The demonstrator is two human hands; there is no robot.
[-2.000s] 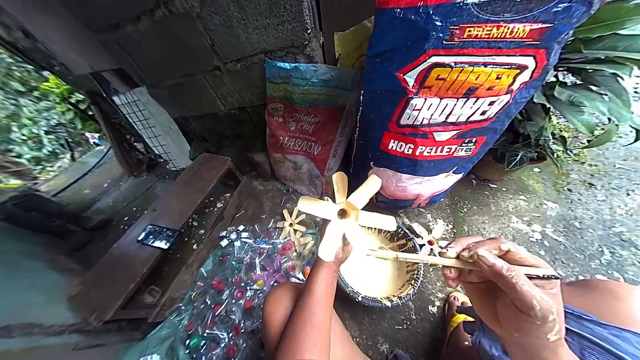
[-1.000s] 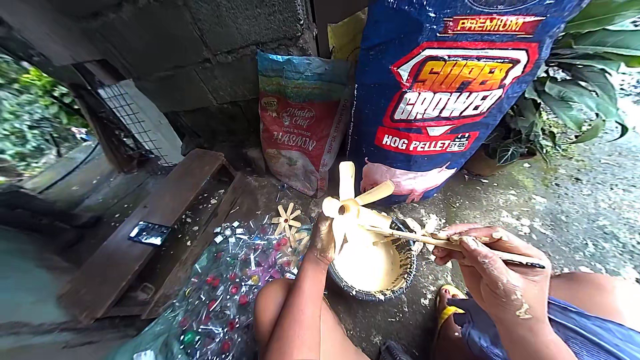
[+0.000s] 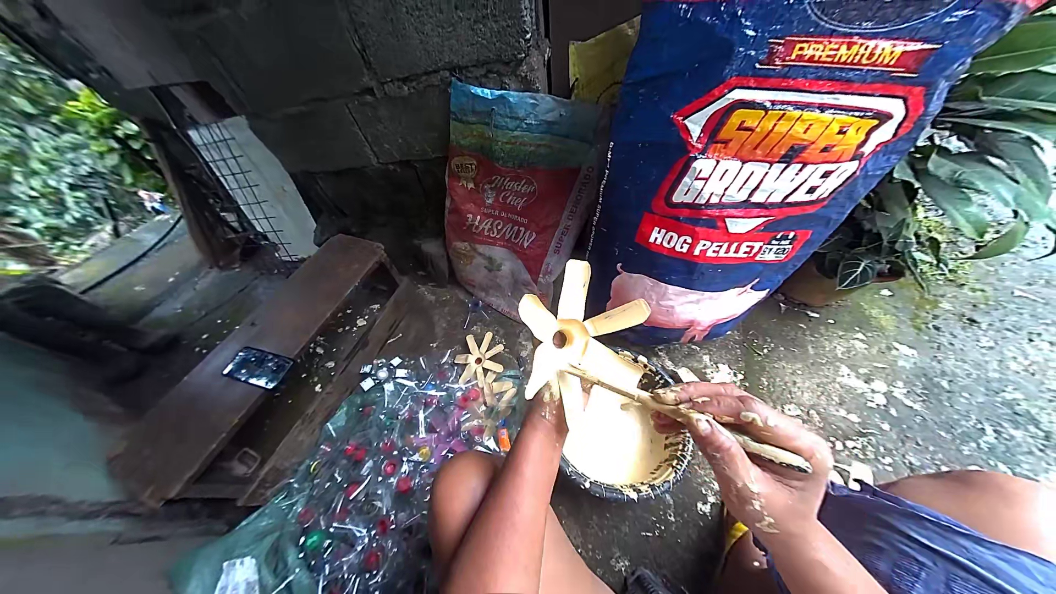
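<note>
My left hand (image 3: 546, 404), partly hidden behind it, holds up a pale flower-shaped piece (image 3: 577, 334) with several petals and a brown round centre. In my right hand (image 3: 755, 450) is a thin stick-like tool (image 3: 701, 417), its tip against a lower petal. The fingers of that hand are smeared with a cream-coloured substance. Below the flower piece stands a round, dark-rimmed container (image 3: 631, 491) with a cream-coloured inside. Smaller pale flower shapes (image 3: 479, 360) lie to its left.
A green plastic bag (image 3: 247, 528) with many small clear and coloured pieces lies at lower left. Beyond it, a phone (image 3: 257, 367) rests on a wooden bench (image 3: 198, 396). A red sack (image 3: 520, 198) and a large blue hog pellet sack (image 3: 718, 272) stand behind, with a potted plant (image 3: 973, 165) at right.
The flower-shaped piece has turned in my left hand, so its petals point differently. The stick's tip has moved from beside the piece onto one of its lower petals.
</note>
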